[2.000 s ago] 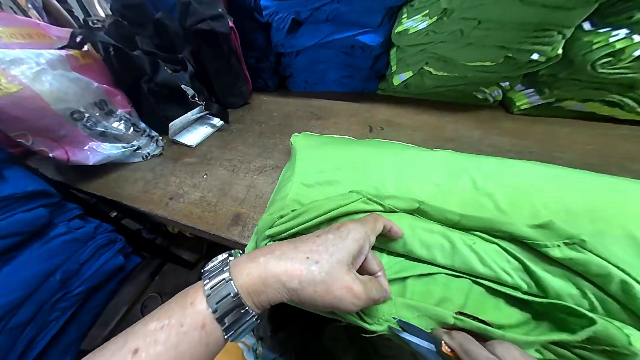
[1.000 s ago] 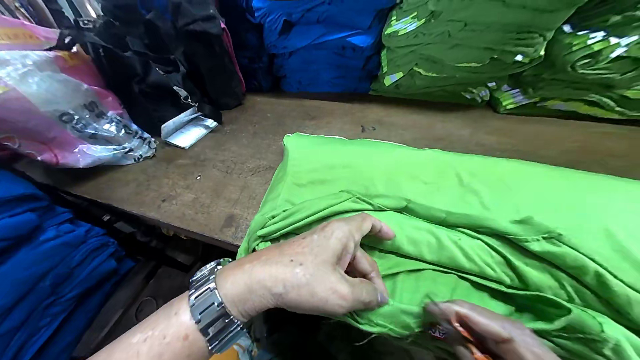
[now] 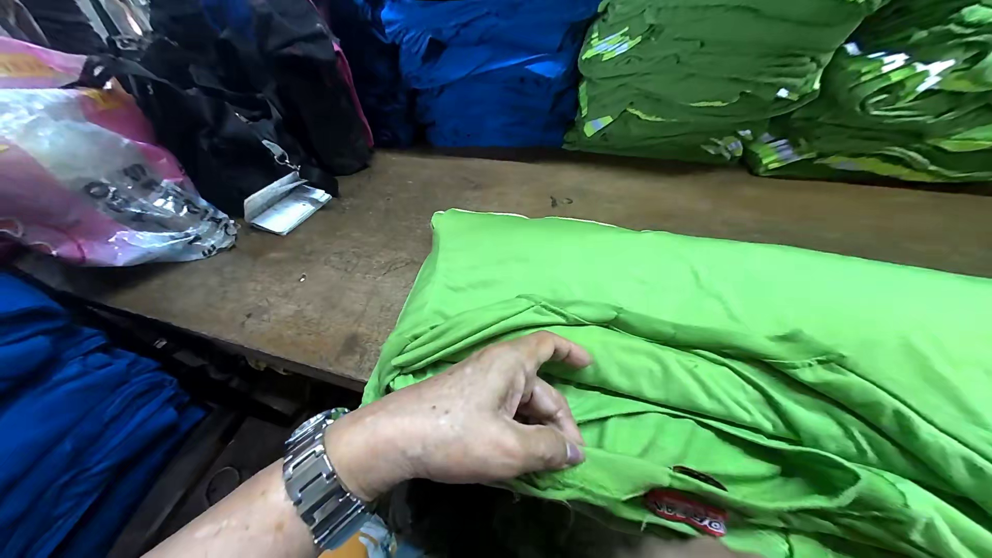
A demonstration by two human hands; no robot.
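Bright green garment fabric (image 3: 682, 294) lies in layers over the table's front edge. My left hand (image 3: 480, 411), with a metal watch (image 3: 322, 473) on the wrist, pinches the fabric's edge between thumb and finger. Right of those fingertips, a small red label (image 3: 688, 511) with writing sits on the cloth below a dark slit-like mark (image 3: 700, 478). Only a blurred sliver of my right hand (image 3: 682, 549) shows at the bottom edge, below the label; its fingers and anything in them are hidden.
Behind the brown wooden table's top (image 3: 325, 287) are stacks of blue cloth (image 3: 496, 77) and dark green cloth (image 3: 697, 77). A black bag (image 3: 232, 101), a small white booklet (image 3: 287, 205) and a pink-and-clear plastic bag (image 3: 116, 170) stand at left. Blue fabric (image 3: 77, 418) hangs lower left.
My right hand has moved down, mostly out of view, with the orange-and-dark tool seen earlier near it. The red label now shows. My left hand keeps its pinch on the fabric.
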